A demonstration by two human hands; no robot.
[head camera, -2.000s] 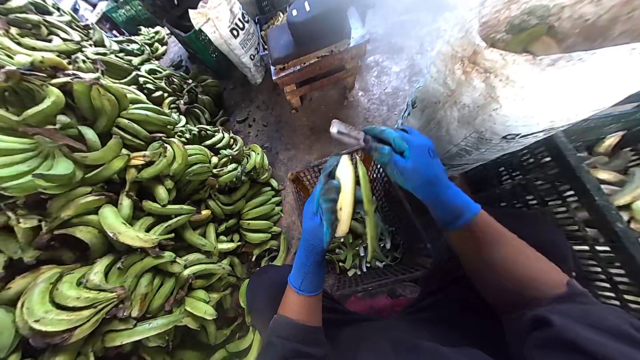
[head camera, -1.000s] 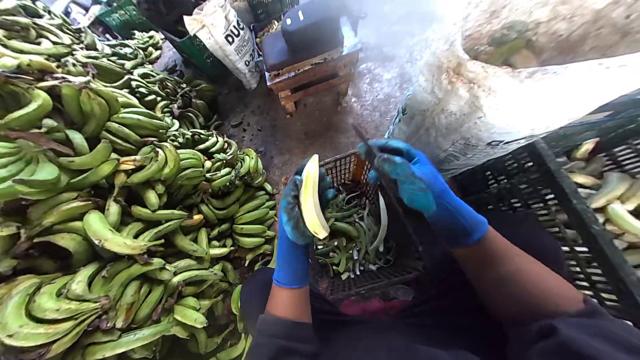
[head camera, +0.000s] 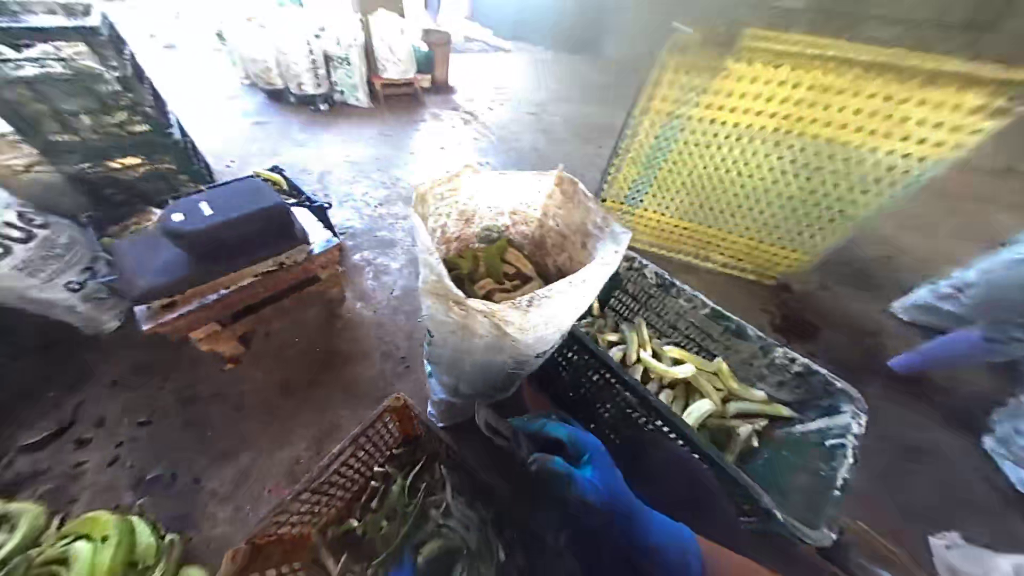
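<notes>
My right hand [head camera: 580,480], in a blue glove, is closed around a dark, knife-like hand tool [head camera: 492,424] at the lower middle of the head view. Of my left hand [head camera: 404,565], only a small blue patch shows at the bottom edge; its fingers and anything in them are hidden. That patch lies over a brown plastic crate [head camera: 340,480] holding green peels [head camera: 392,508]. Right of my right hand, a black plastic crate [head camera: 640,404] contains peeled plantains [head camera: 700,384]. Unpeeled green plantains [head camera: 100,540] lie at the bottom left.
An open white woven sack [head camera: 496,344] with peels and pale pieces inside stands beyond my right hand. A yellow perforated plastic crate [head camera: 800,152] is behind the black one. Dark containers [head camera: 232,220] rest on a wooden crate [head camera: 256,292] at left. More filled sacks [head camera: 304,60] stand far back.
The view has swung up and right. One second ago my left hand held a peeled plantain over the crate of peels; now that plantain is not seen in it.
</notes>
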